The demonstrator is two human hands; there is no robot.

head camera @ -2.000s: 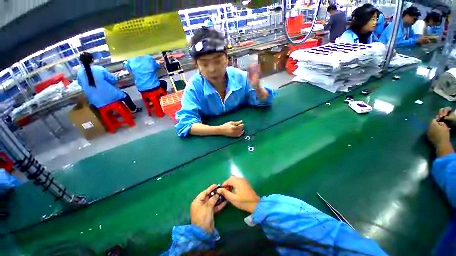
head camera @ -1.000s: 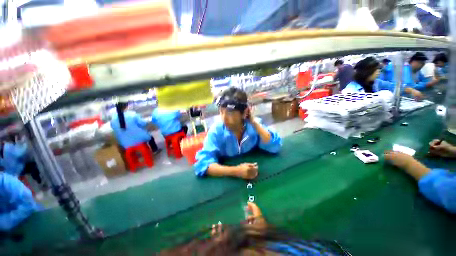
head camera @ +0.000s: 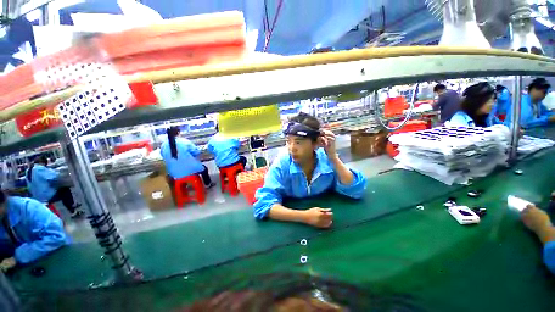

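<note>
Neither of my hands can be made out; a blurred dark, reddish-brown shape fills the bottom centre. Nearest in front of me, a small white ring lies on the green surface, with a similar small white piece just beyond it. Farther right lies a white handheld device with a dark window, and small dark units are near it. A hand at the right edge holds a white slip.
A worker in a blue smock sits opposite, one forearm on the surface. A tall stack of white sheets stands back right. An overhead shelf crosses above, carrying red items. A metal post stands at left, near another seated worker.
The view has tilted up and turned. My hands, first working on a dark unit, have dropped out of sight. The opposite worker's raised hand is now at the head; a hand at right holds the slip.
</note>
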